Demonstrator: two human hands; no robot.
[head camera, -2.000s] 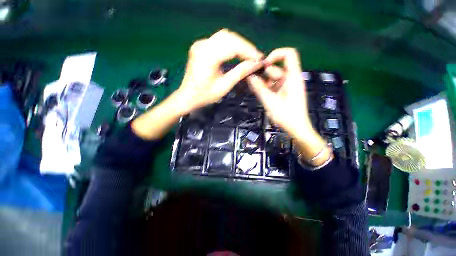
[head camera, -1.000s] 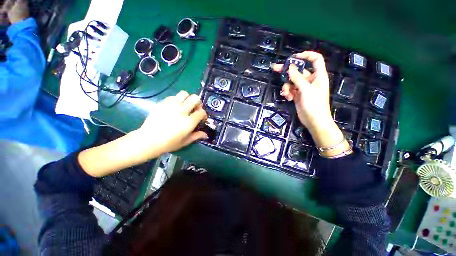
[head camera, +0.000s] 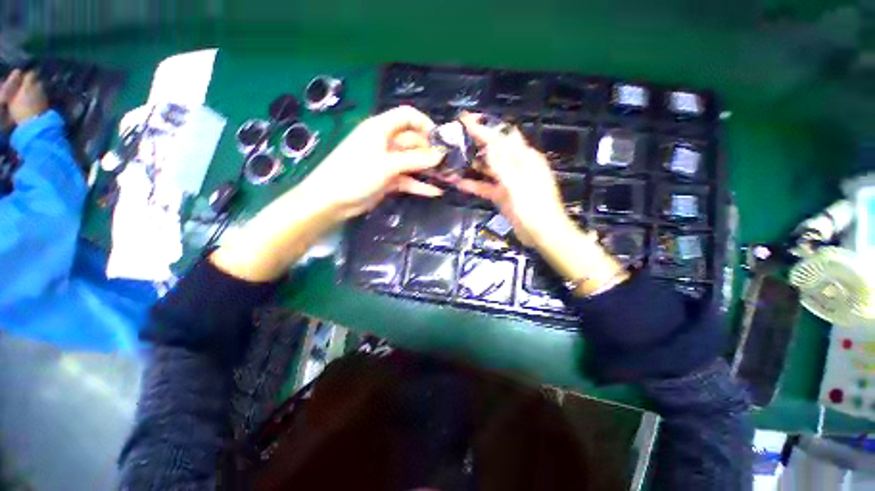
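My left hand (head camera: 384, 163) and my right hand (head camera: 508, 173) meet above the black component tray (head camera: 724, 221). Between their fingers they hold a small dark watch part (head camera: 453, 146) with a bright reflection on its face. The image is blurred, so I cannot tell whether it is one part or two. Tray pockets below hold QR-labelled parts (head camera: 684, 158) in the right column and a white square part (head camera: 489, 278) near the front edge. My hands hide several middle pockets.
Round silver-rimmed discs (head camera: 297, 141) lie left of the tray. White paper (head camera: 144, 230) with cables is farther left, beside a person's blue sleeve (head camera: 43, 206). A dark flat rectangle (head camera: 768, 336) and a cream fan (head camera: 833, 285) are at the right.
My left hand has moved up from the tray's front left corner to meet my right hand. My right hand has shifted left with the watch part. The view has also shifted.
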